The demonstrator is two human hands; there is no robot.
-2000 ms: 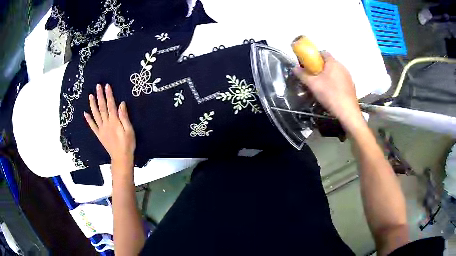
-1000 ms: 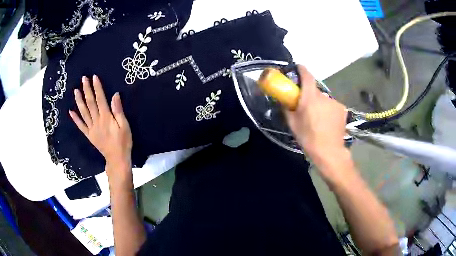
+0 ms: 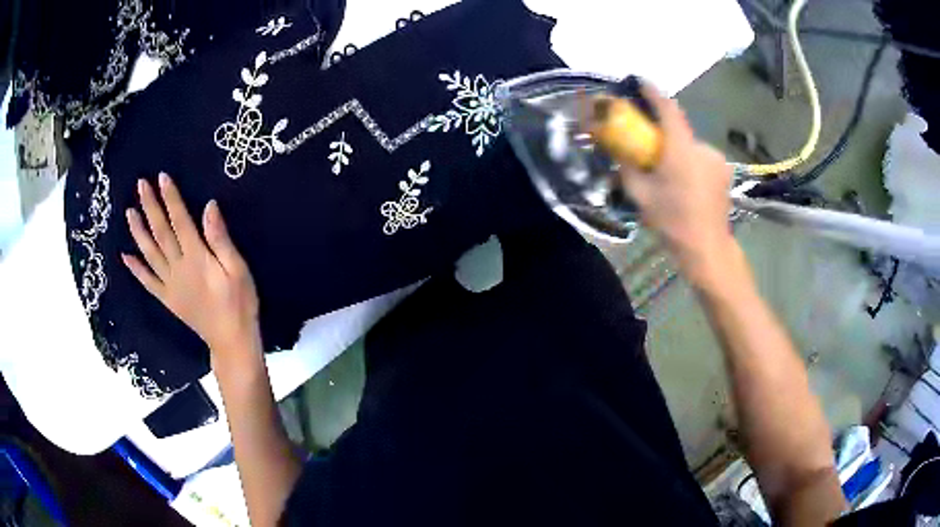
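Observation:
A black garment (image 3: pixel 309 216) with cream embroidered flowers and a stepped line lies spread over the white padded board (image 3: pixel 670 41). My left hand (image 3: pixel 191 262) lies flat on its left part, fingers spread, near the scalloped embroidered edge (image 3: pixel 95 237). My right hand (image 3: pixel 680 175) is closed on the yellow handle of the steam iron (image 3: pixel 567 154). The iron's clear-rimmed pointed end faces left, at the right part of the garment beside a flower. My right hand and the iron are slightly blurred.
A yellow cord (image 3: pixel 814 103) and a pale hose (image 3: pixel 845 226) run from the iron to the right. A small dark rectangle (image 3: pixel 181 412) lies at the board's lower left edge. A blue frame bar (image 3: pixel 146 468) shows below it. Items stand on the floor at lower right.
The view has shifted, so the garment sits further left and up. The iron, after moving left over the garment, is back further right relative to the flower. My left hand stays flat.

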